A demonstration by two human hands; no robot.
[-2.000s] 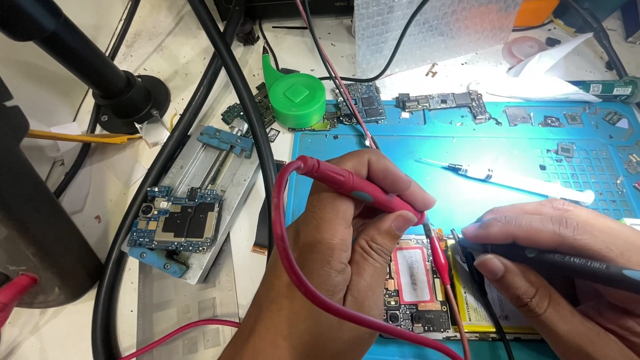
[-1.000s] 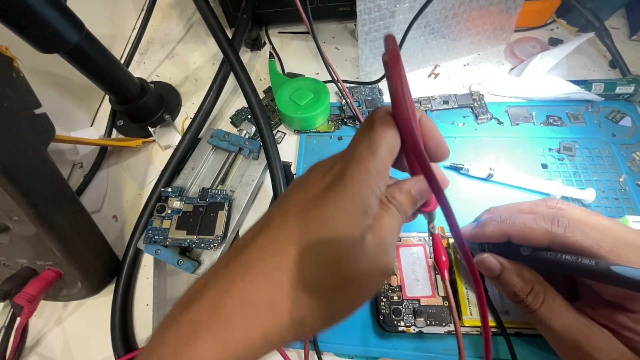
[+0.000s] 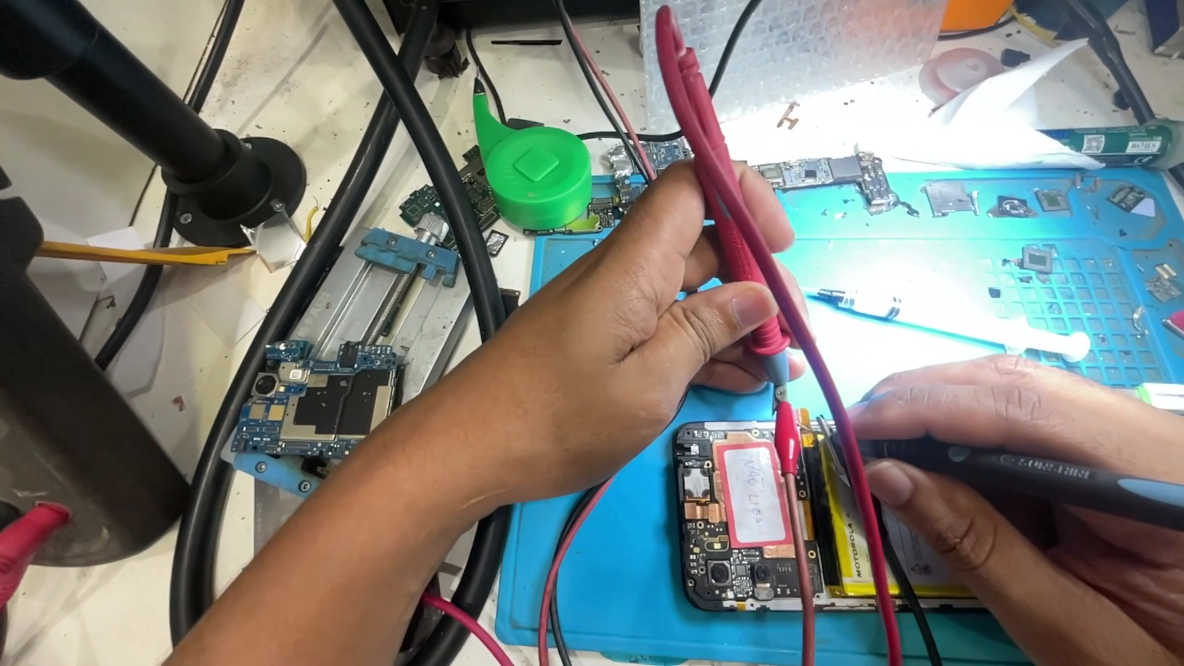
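Observation:
My left hand (image 3: 647, 324) grips a red multimeter probe (image 3: 735, 222), tip down, above an opened smartphone (image 3: 740, 573). The probe's lower end meets a red alligator clip (image 3: 787, 439) over the phone's upper circuit board. My right hand (image 3: 999, 472) holds a black pen-shaped tool (image 3: 1036, 467) low over the phone's yellow-edged battery (image 3: 856, 555); its tip is hard to make out behind the red cable. A white label (image 3: 757, 495) with a red border and handwriting lies on the board. A black lead runs down beside the battery.
A blue repair mat (image 3: 592, 592) lies under the phone. On it is a white syringe (image 3: 980, 328). At the left, a metal board holder (image 3: 398, 296) carries another circuit board (image 3: 319, 398) near thick black cables (image 3: 462, 185). A green round container (image 3: 538, 176) stands behind my left hand.
My left hand has turned the red probe from slanting sideways to nearly upright, tip down. The right hand stays near the battery with its pen-shaped tool.

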